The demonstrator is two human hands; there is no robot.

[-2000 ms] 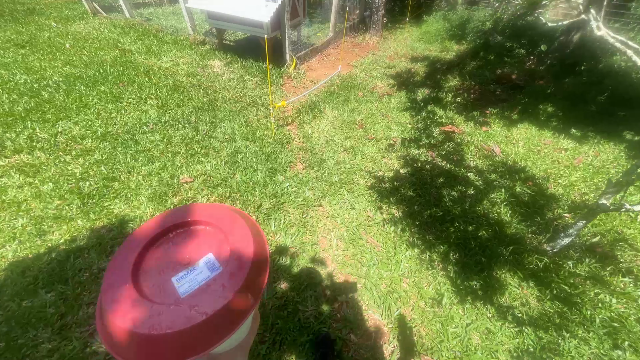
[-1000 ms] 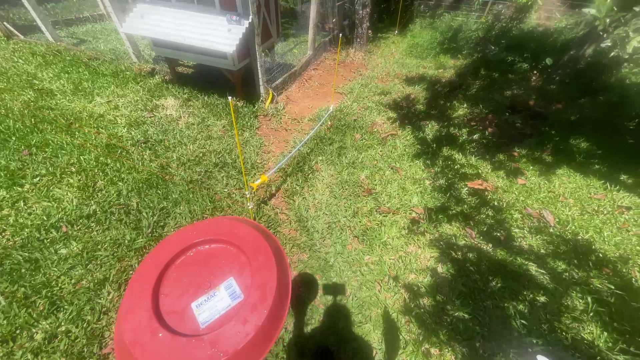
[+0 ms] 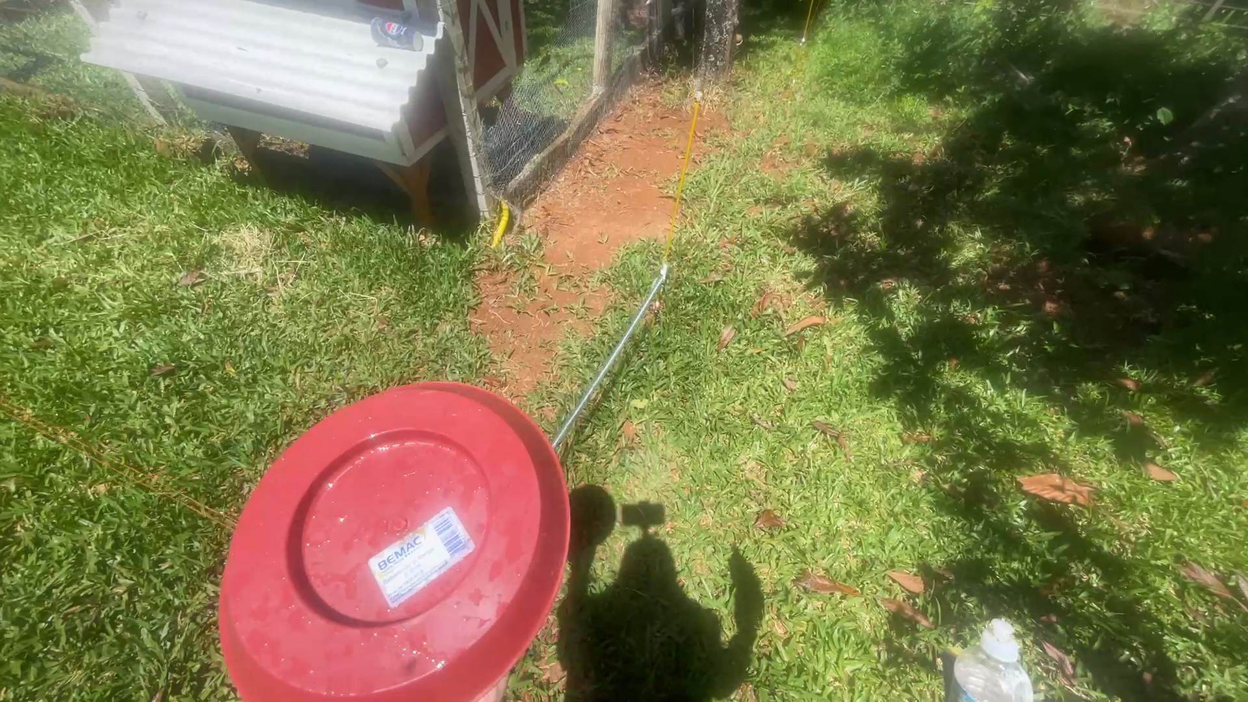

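Note:
A round red plastic dish or lid (image 3: 253, 585), wet and with a white printed label on its face, is held up at the lower left. Only a sliver of my left hand (image 3: 495, 691) shows below its lower edge; the rest is hidden behind the dish. A clear plastic bottle with a white cap (image 3: 994, 671) stands out at the bottom right edge of the view. My right hand is not in view, so whether it holds the bottle cannot be told.
A metal rod (image 3: 609, 361) and a yellow cord (image 3: 685, 175) run over the grass at low height. Ahead left stands a small coop with a corrugated roof (image 3: 263, 68) and a can on it, beside wire mesh fencing (image 3: 546, 107). A bare soil strip (image 3: 614, 185) borders it.
The view has moved nearer to the coop and the rod. The red dish stays held up at the lower left. The capped bottle has come into view at the bottom right.

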